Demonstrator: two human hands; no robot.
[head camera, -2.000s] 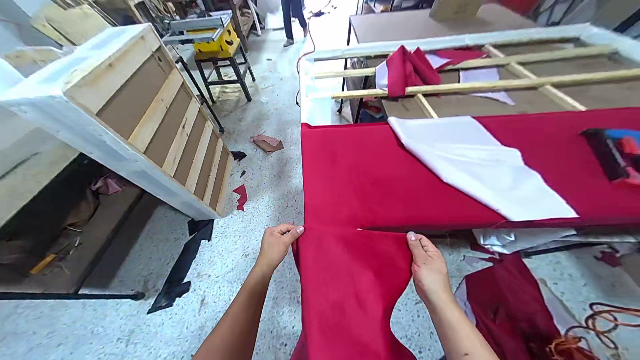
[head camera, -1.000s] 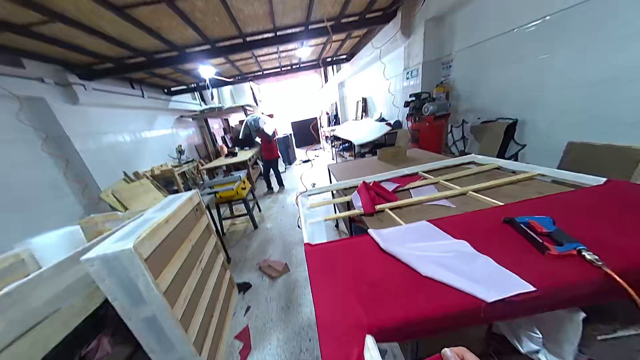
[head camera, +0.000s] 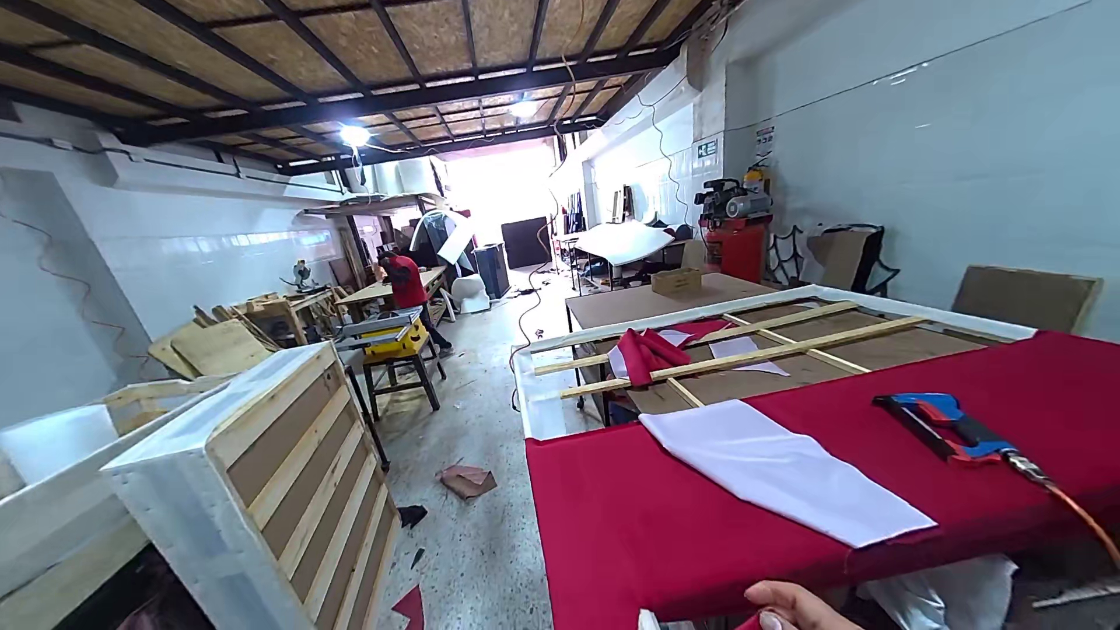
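Red fabric covers the near part of a large padded frame with wooden slats. My right hand shows at the bottom edge, fingertips pinched on a bit of red fabric just below the covered side. My left hand is not seen; a small pale thing, unclear in kind, pokes up at the bottom edge. On the red fabric lies a white cloth piece. To its right rests a blue and black pneumatic staple gun with an orange hose. A crumpled red fabric scrap hangs over a slat.
A slatted wooden frame stands on the left. Fabric scraps lie on the floor. Farther back are a yellow table saw, a person in red at a workbench, a brown table and a red air compressor.
The view has tilted up strongly. Two seconds ago both hands held the red fabric spread at the near side; now only the right hand shows, low at the edge.
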